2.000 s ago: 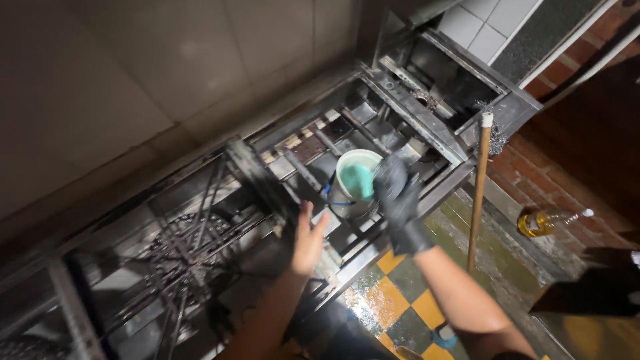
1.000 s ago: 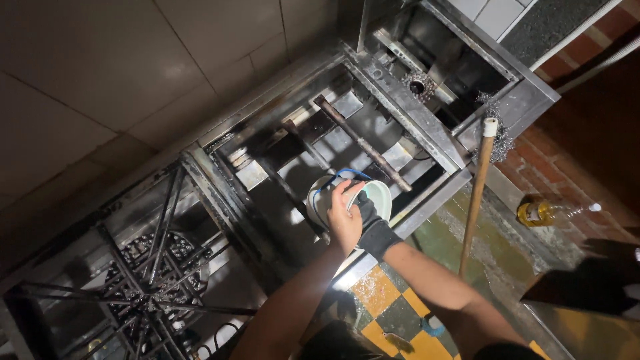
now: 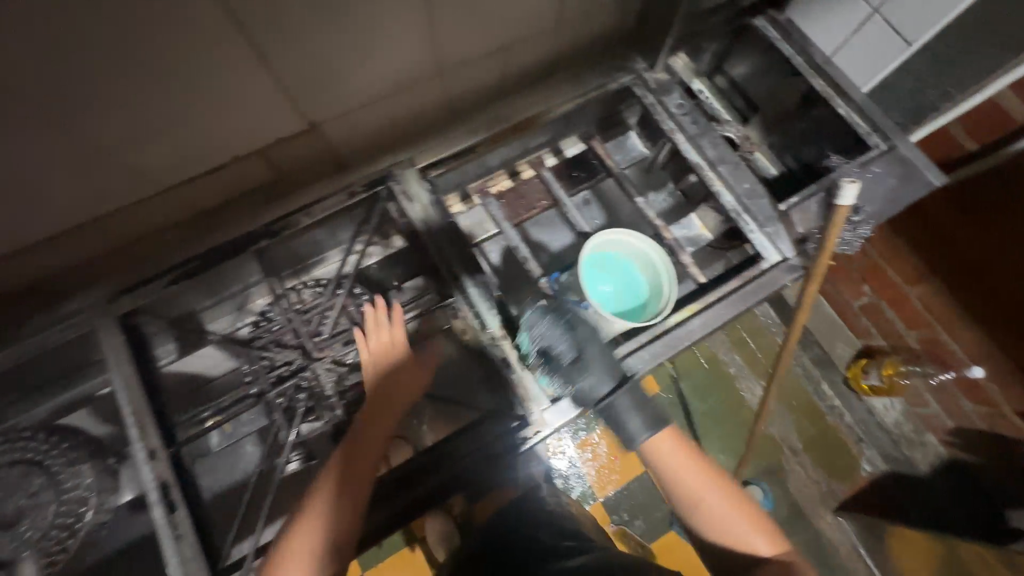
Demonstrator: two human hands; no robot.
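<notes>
My right hand (image 3: 572,348), in a black glove, is closed around a greenish scrubbing pad (image 3: 528,344), largely hidden and blurred, over the metal crossbar (image 3: 480,296) of a stove frame. Just beyond the glove, a white plastic bucket (image 3: 668,276) of turquoise liquid (image 3: 614,284) rests on the frame's bars. My bare left hand (image 3: 386,340) has its fingers spread and holds nothing. It is beside the round burner (image 3: 308,344) with its metal grate bars; whether it touches them cannot be told.
A wooden pole (image 3: 800,320) with a white end leans at the right of the frame, near steel wool (image 3: 852,228). A bottle of yellow liquid (image 3: 880,374) lies by the brick surface. Another burner (image 3: 40,496) is at lower left. The checkered floor (image 3: 616,464) looks wet. Tiled wall (image 3: 320,72) runs behind.
One second ago both hands were together at the bucket. My left hand has moved left to the burner, and my gloved right hand has come out of the bucket to the crossbar.
</notes>
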